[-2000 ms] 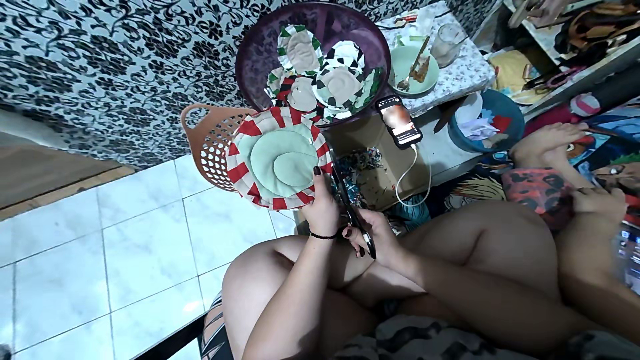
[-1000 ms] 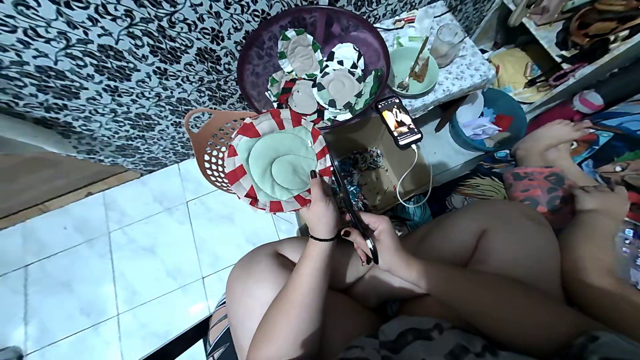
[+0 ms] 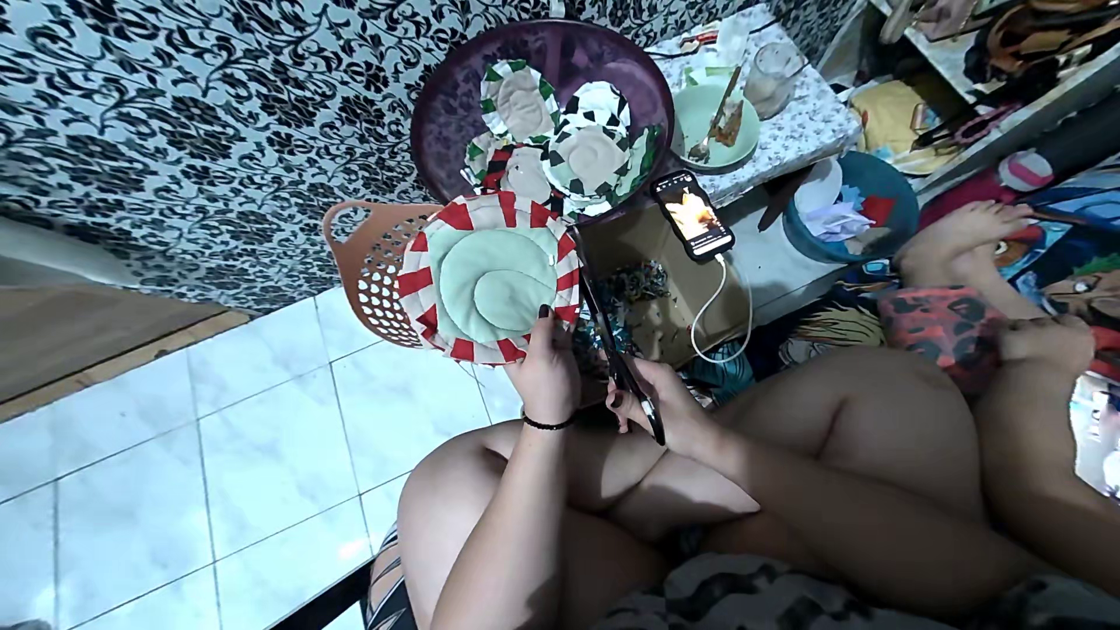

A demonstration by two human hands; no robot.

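My left hand (image 3: 548, 372), with a black bracelet at the wrist, pinches the lower edge of a round quilted fabric piece (image 3: 496, 282). Its centre is pale green with a stitched spiral, and its rim is red and white. Just right of it, my right hand (image 3: 658, 402) grips black-handled scissors (image 3: 623, 367), their blades pointing up along the fabric's right edge. Whether the blades touch the cloth is unclear. Behind, a purple basin (image 3: 446, 96) holds several similar round pieces (image 3: 588, 159) with green, black and white rims.
A cardboard box (image 3: 700, 302) with scraps stands beyond my hands, a phone (image 3: 693, 215) with a white cable at its edge. An orange perforated basket (image 3: 372, 289) is behind the fabric. Right are a green plate (image 3: 744, 144) with a fork, a glass (image 3: 772, 83), a blue bin (image 3: 901, 197) and another person's feet (image 3: 971, 232).
The round piece has shifted and turned slightly in my left hand. The picture on the phone screen has changed. My right hand keeps the scissors in nearly the same place.
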